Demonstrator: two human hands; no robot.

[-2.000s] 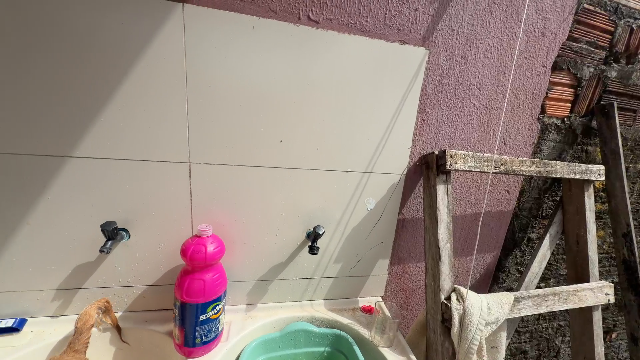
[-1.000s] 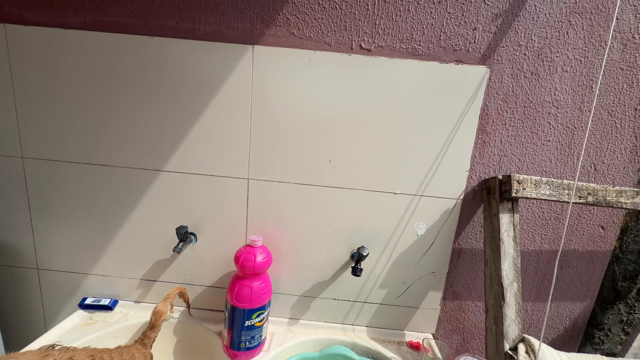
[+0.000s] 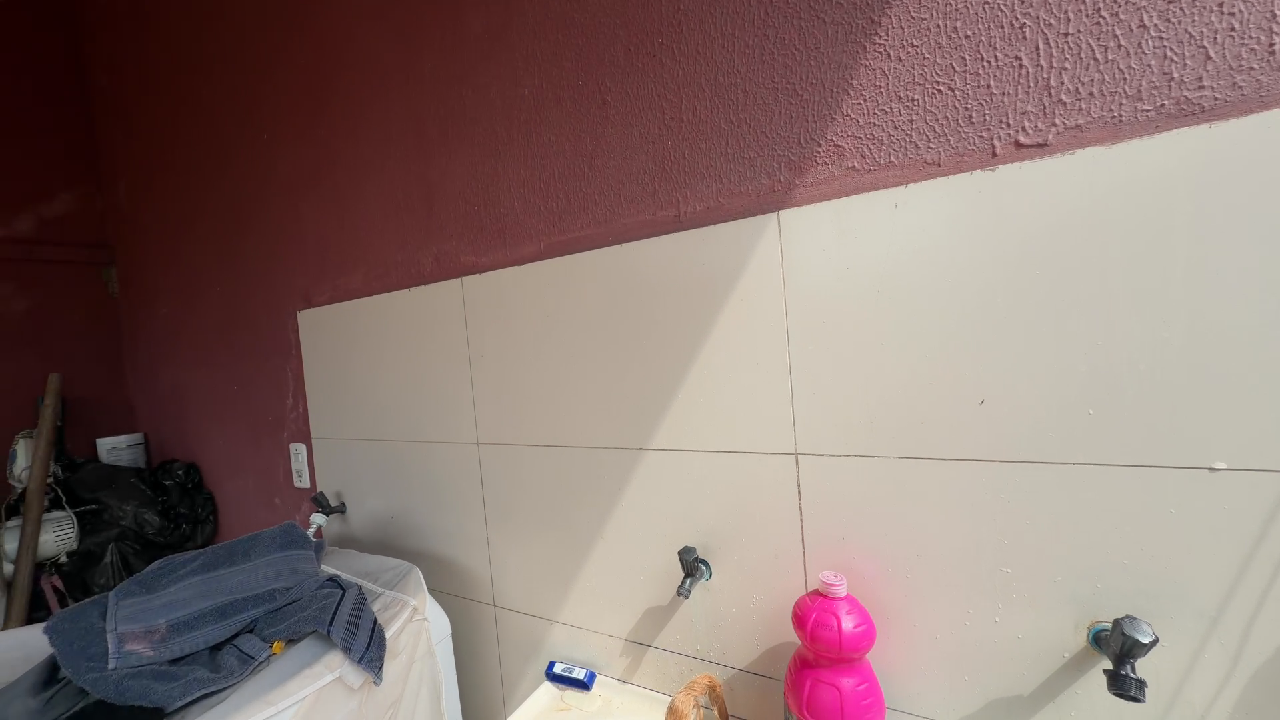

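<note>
Neither my left hand nor my right hand is in view. A pink plastic bottle (image 3: 834, 650) with a pale cap stands at the bottom, right of centre, against the tiled wall. To its left, a brown, furry-looking thing (image 3: 697, 695) pokes up at the bottom edge; the rest of it is cut off. A small blue item (image 3: 570, 675) with a printed label lies on the rim of the pale sink (image 3: 545, 704). Black taps stick out of the tiles, one (image 3: 692, 572) left of the bottle and another (image 3: 1126, 655) to its right.
Blue-grey towels (image 3: 215, 610) lie on a covered white appliance (image 3: 435, 640) at the lower left. Behind them are black plastic bags (image 3: 140, 515) and a wooden pole (image 3: 35, 500). A third tap (image 3: 327, 505) and a wall outlet (image 3: 299, 465) are near the tiles' left edge.
The view has swung left, bringing in the towels, bags and third tap. The wooden frame and the green basin seen earlier are out of view.
</note>
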